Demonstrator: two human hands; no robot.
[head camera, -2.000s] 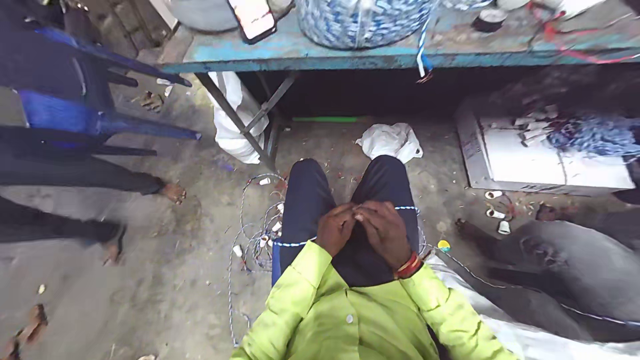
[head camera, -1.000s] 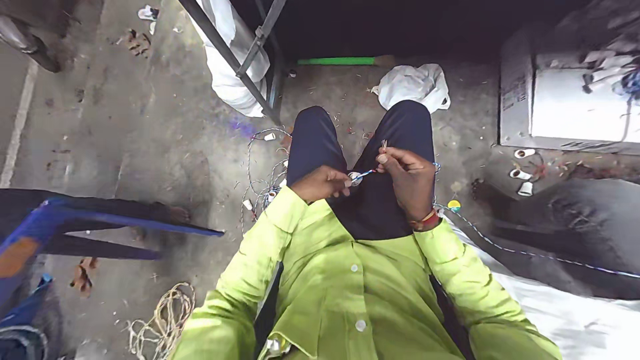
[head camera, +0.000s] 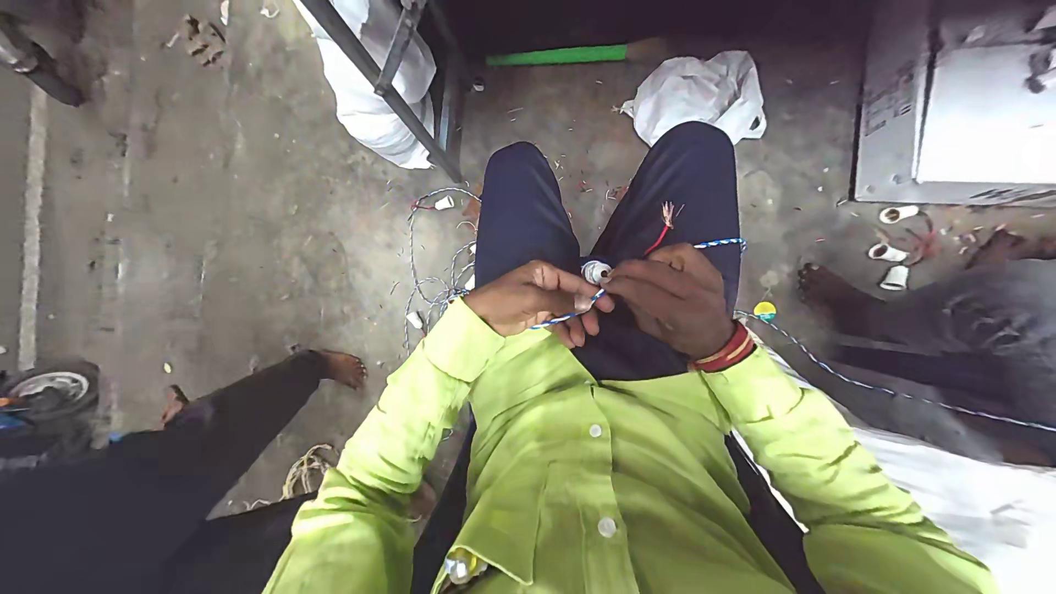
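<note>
My left hand pinches a blue-and-white twisted wire above my lap. Touching its fingertips from the right is my right hand, closed around part of the wire beside a small white bulb holder. A red wire with frayed bare strands sticks up from behind my right hand. More twisted wire runs out over my right knee. Which fingers carry the holder is hard to tell.
Loops of twisted wire lie on the floor left of my knees. White holders lie at the right, below a white box. A white plastic bag and a metal table leg are ahead. Other people's legs are on both sides.
The view has tilted down from the blue bench. My hands have come closer together than one second ago, and the red wire end now shows above my right hand.
</note>
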